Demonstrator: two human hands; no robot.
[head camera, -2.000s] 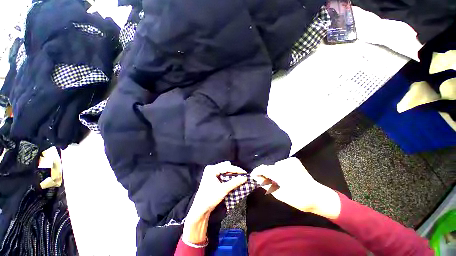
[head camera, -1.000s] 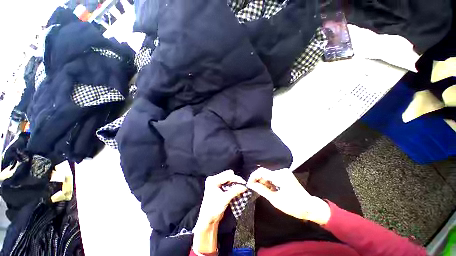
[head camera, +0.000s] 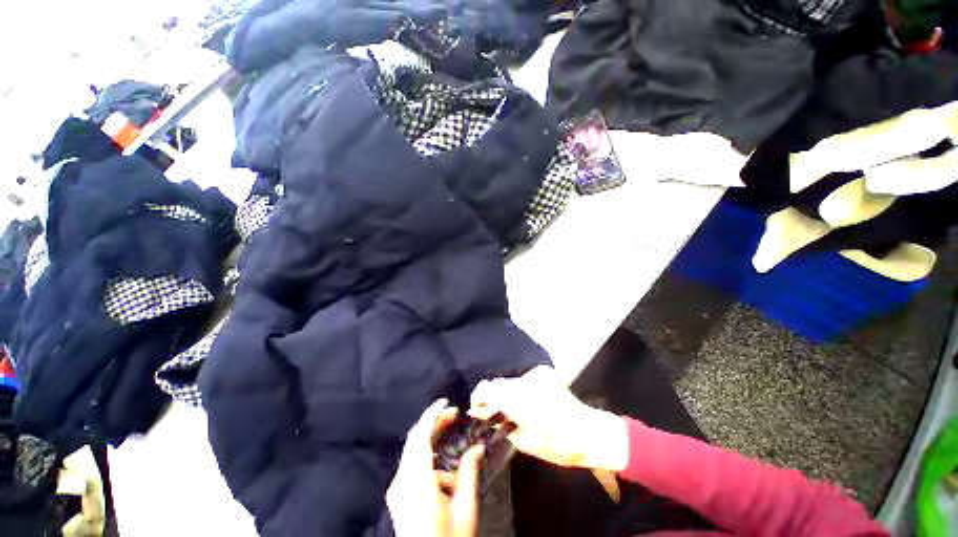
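Note:
A navy quilted jacket (head camera: 368, 325) lies over the white tabletop, its lower end at my hands near the bottom centre. Black-and-white checked lining (head camera: 446, 121) shows at its upper opening. My left hand (head camera: 433, 488) holds the jacket's edge, which is bunched and dark between thumb and fingers. My right hand (head camera: 546, 420) is at the same edge with its fingertips pinched together, close to the left fingers. Whether it holds a needle or thread is too blurred to tell.
Another navy garment with checked parts (head camera: 116, 252) is heaped at the left. A smartphone (head camera: 592, 153) lies right of the jacket, beside a white sheet (head camera: 683, 155). A blue crate (head camera: 793, 283) with cream pieces is at the right. A green tub (head camera: 938, 482) is at the lower right edge.
The view has shifted, showing more of the jacket's top and of the right side. My left hand has turned, and the check at the held edge is now mostly hidden.

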